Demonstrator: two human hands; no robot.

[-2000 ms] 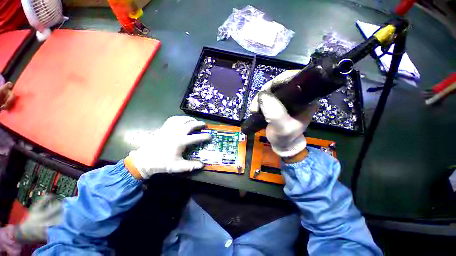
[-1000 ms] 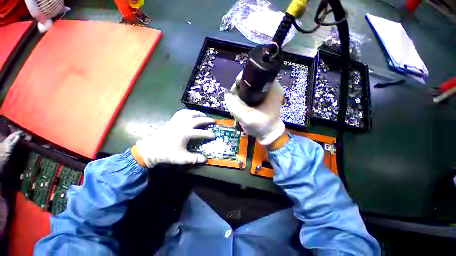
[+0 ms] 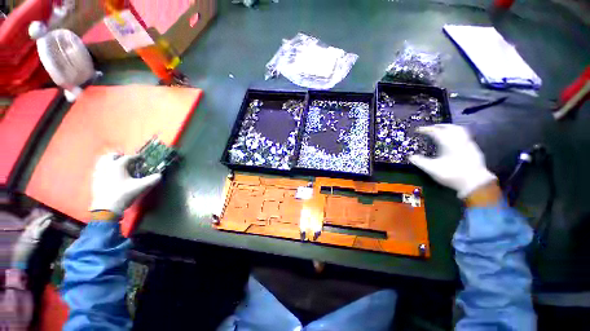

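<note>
My left hand (image 3: pixel 120 184), in a white glove, holds a green circuit board (image 3: pixel 154 157) over the right side of the red-orange pad (image 3: pixel 97 132). My right hand (image 3: pixel 453 158), gloved, is over the right edge of the right parts tray (image 3: pixel 447 103), with thumb and fingers apart and nothing visible in it. The orange-brown fixture (image 3: pixel 259 203) lies in front of the trays with no board in it. The middle tray (image 3: pixel 336 171) holds tiny silver pieces, the left tray (image 3: pixel 228 155) silver flat pieces. The electric screwdriver's body is not clearly visible.
Plastic bags (image 3: pixel 310 61) lie behind the trays. A clipboard with paper (image 3: pixel 495 58) and a pen (image 3: pixel 484 105) are at the right, near a dark cord (image 3: pixel 550 187). A white fan (image 3: pixel 65 58) stands upper left. Another person's gloved hand (image 3: pixel 31 236) is at the left edge.
My left hand has moved left with the board, out of the fixture. My right hand has let go of the screwdriver and moved right, opening. The fixture is now uncovered.
</note>
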